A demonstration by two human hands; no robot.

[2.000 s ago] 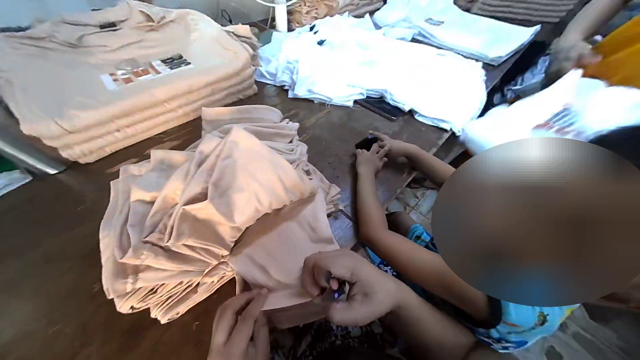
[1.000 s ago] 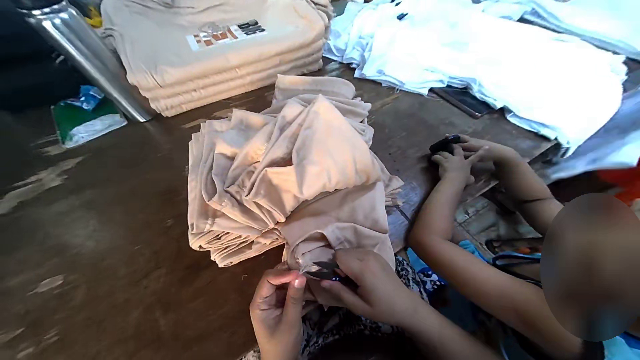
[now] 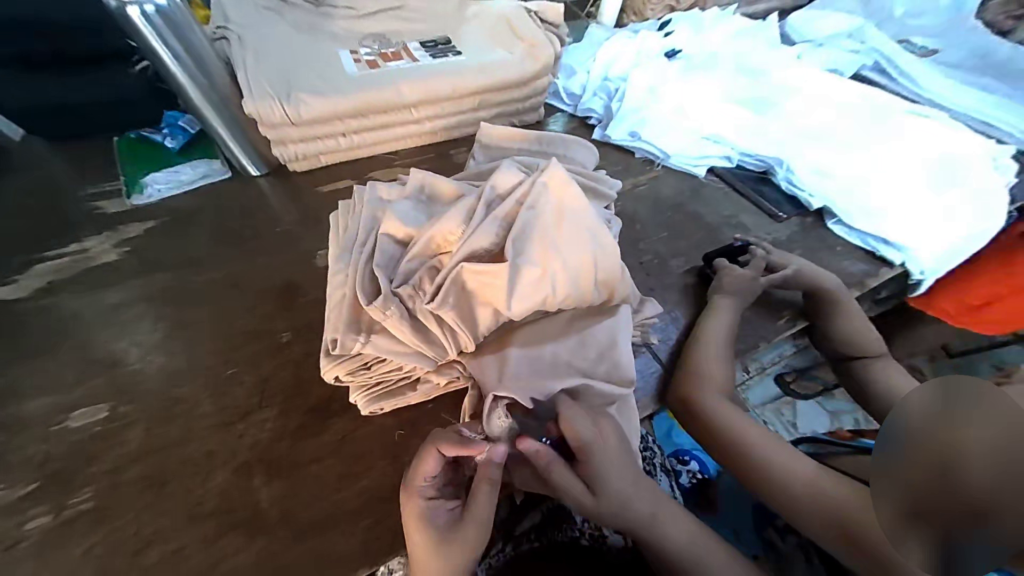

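Note:
A rumpled pile of beige fabric garments [image 3: 480, 264] lies on the dark wooden table, its near end hanging over the edge towards me. My left hand [image 3: 452, 496] pinches a seam edge of the beige cloth between thumb and fingertips. Just right of it, my right hand [image 3: 588, 460] is closed around a small dark tool, mostly hidden by the fingers; its kind cannot be told now. The right thumb and fingers are at the turned-back edge of the cloth, close to the left fingertips.
Folded beige shirts [image 3: 400, 88] are stacked behind, beside a metal post [image 3: 196, 88]. White garments [image 3: 744, 120] cover the back right, partly over a dark flat object [image 3: 760, 192]. At right another person's hands [image 3: 752, 268] hold a small black object [image 3: 726, 254]. A green packet [image 3: 164, 164] lies far left.
The hanging cloth edge is turned back between my hands, where it lay flatter two seconds ago. The dark blades seen a second ago at my right hand are now hidden. The view has swung left.

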